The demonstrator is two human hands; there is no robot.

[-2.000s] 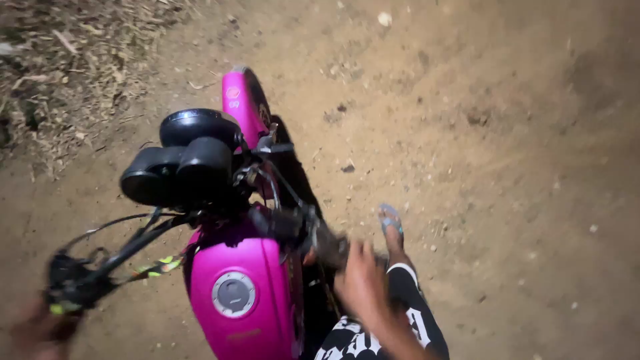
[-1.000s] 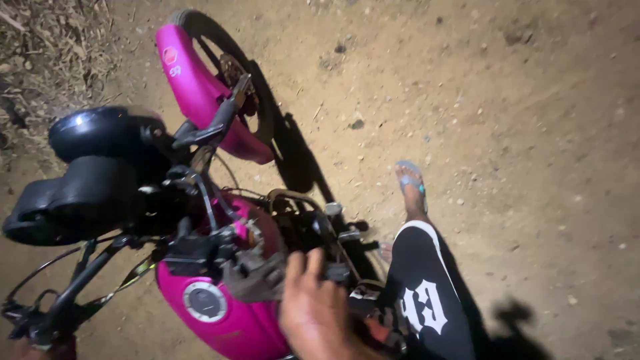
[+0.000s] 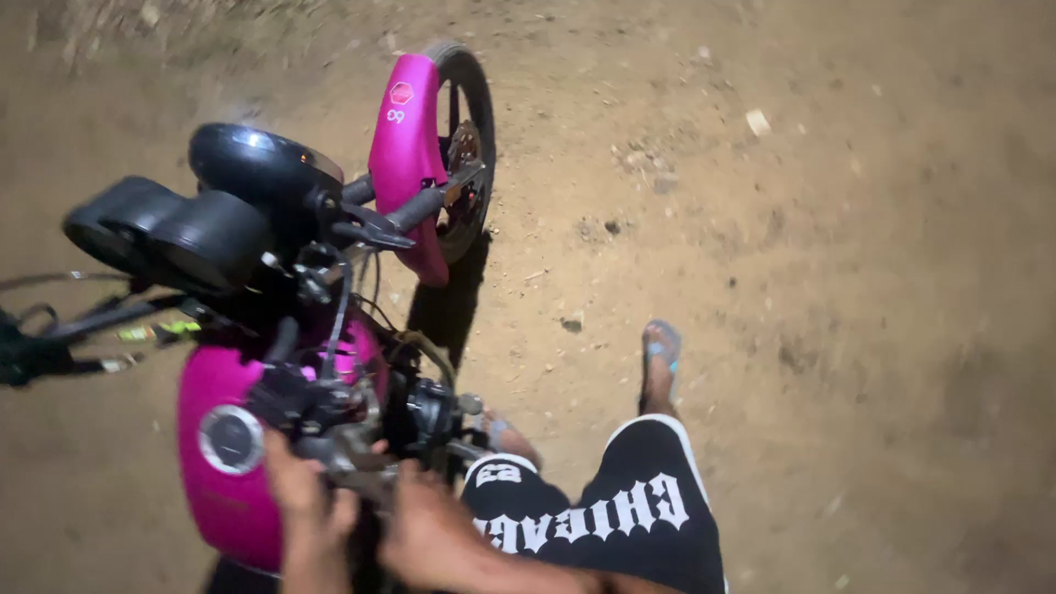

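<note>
Both my hands are at the near end of a motorcycle's handlebar (image 3: pixel 351 458), beside the pink fuel tank (image 3: pixel 223 503). My left hand (image 3: pixel 309 503) touches the dark control parts there with its fingers; its exact hold is blurred. My right hand (image 3: pixel 421 520) is closed around the grip or lever end, just right of the left one. Forward of them are the round black headlight (image 3: pixel 256 165) and the black instrument housing (image 3: pixel 165 231). The front wheel (image 3: pixel 474 148) under its pink fender (image 3: pixel 404 148) is turned away from the tank's line.
The other handlebar end (image 3: pixel 29 351) sticks out at the left edge with cables. My feet in flip-flops (image 3: pixel 660 346) stand on bare dirt ground (image 3: pixel 784 289), right of the motorcycle. Small stones and a pale scrap (image 3: pixel 757 123) lie ahead; dry grass is at the upper left.
My left hand has left the far handlebar end and come over the tank to the near end, beside my right hand. The view has shifted.
</note>
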